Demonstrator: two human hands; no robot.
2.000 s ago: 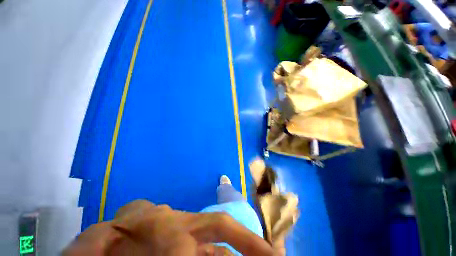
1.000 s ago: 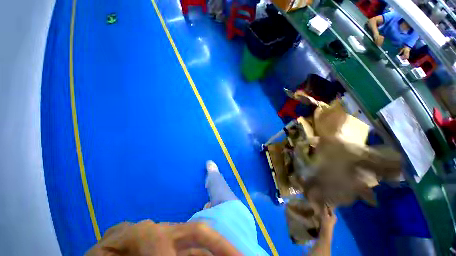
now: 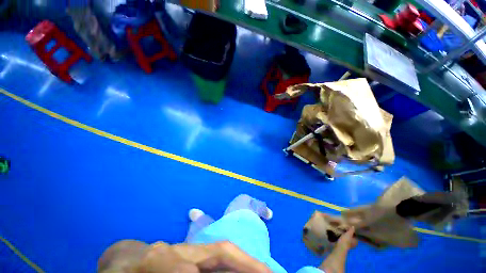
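Note:
My right hand (image 3: 345,240) is shut on a bundle of crumpled brown paper (image 3: 383,218) at the lower right. The bundle hangs out to the right, with dark openings or folds in it; its far end is blurred. A large skin-coloured shape, seemingly my left hand (image 3: 181,258), is very close to the camera at the bottom edge. It is cut off, and its fingers and anything in it cannot be made out.
A wheeled frame or cart (image 3: 312,157) with large brown paper (image 3: 354,114) stands ahead right. Behind are a green bench (image 3: 330,45) with a grey-white flat sheet (image 3: 391,63), a black-lined green bin (image 3: 208,88) and red stools (image 3: 56,50). Yellow lines (image 3: 176,157) cross the blue floor.
The view has swung to the right, so the floor line now runs across it. The brown bundle in my right hand is now to the right of and below the cart, instead of in front of it.

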